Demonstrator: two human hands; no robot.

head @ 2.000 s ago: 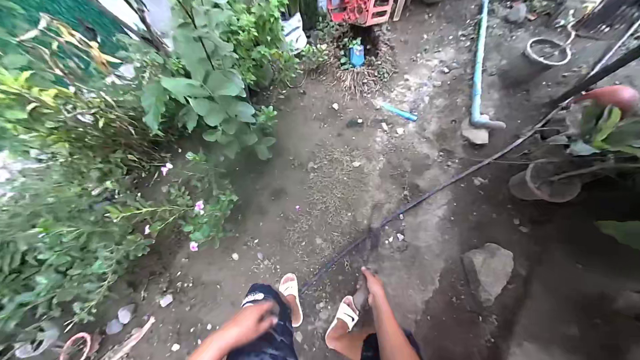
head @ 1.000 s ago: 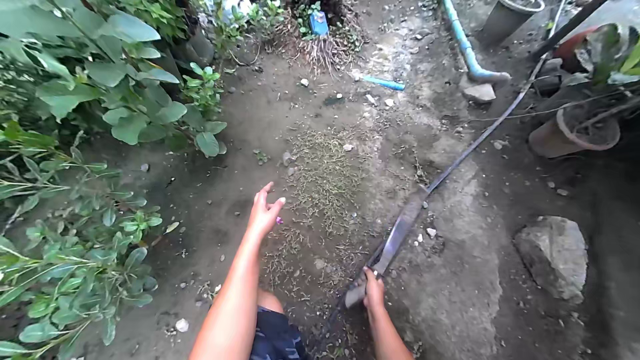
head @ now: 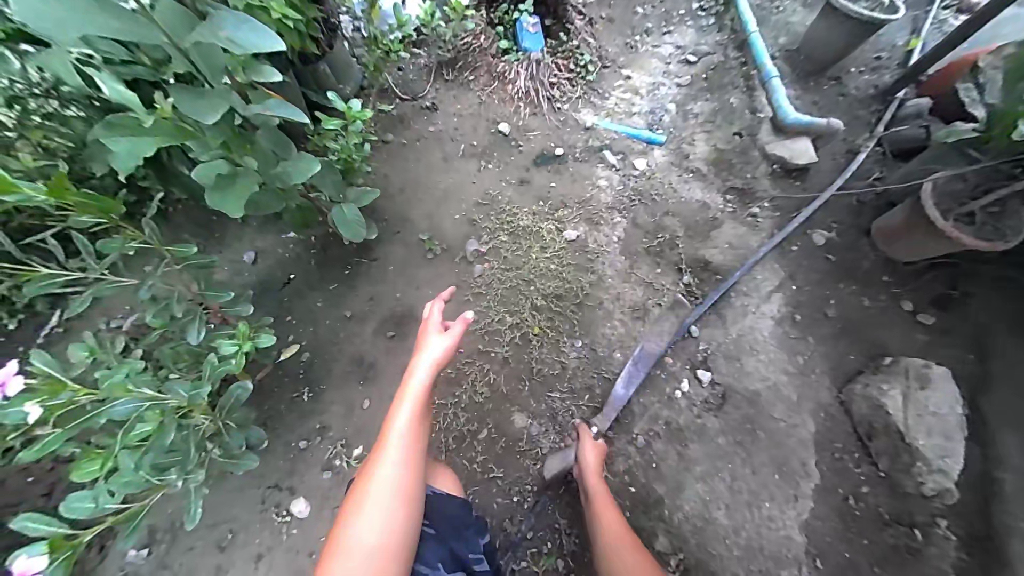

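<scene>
My right hand (head: pixel 590 454) is closed around the handle of a machete (head: pixel 636 374), whose broad dark blade points up and to the right, close to a dark hose (head: pixel 768 250) that runs over the ground. The butt of the handle shows just left of that hand. My left hand (head: pixel 440 332) reaches forward with its fingers apart and nothing in it. Just ahead and to its right lies a patch of low, thin weeds (head: pixel 532 276) on the bare soil.
Leafy plants (head: pixel 168 408) line the left side. A large rock (head: pixel 912 424) lies at the right, below a plant pot (head: pixel 928 220). Farther ahead are a blue pipe (head: pixel 772 84) with its elbow on a stone, a short blue piece (head: pixel 632 132) and a tree base with dry roots (head: pixel 536 84).
Two seconds ago I stood farther back with both sandals in view; the view has since come lower and closer to the weeds. My left hand has reached forward.
</scene>
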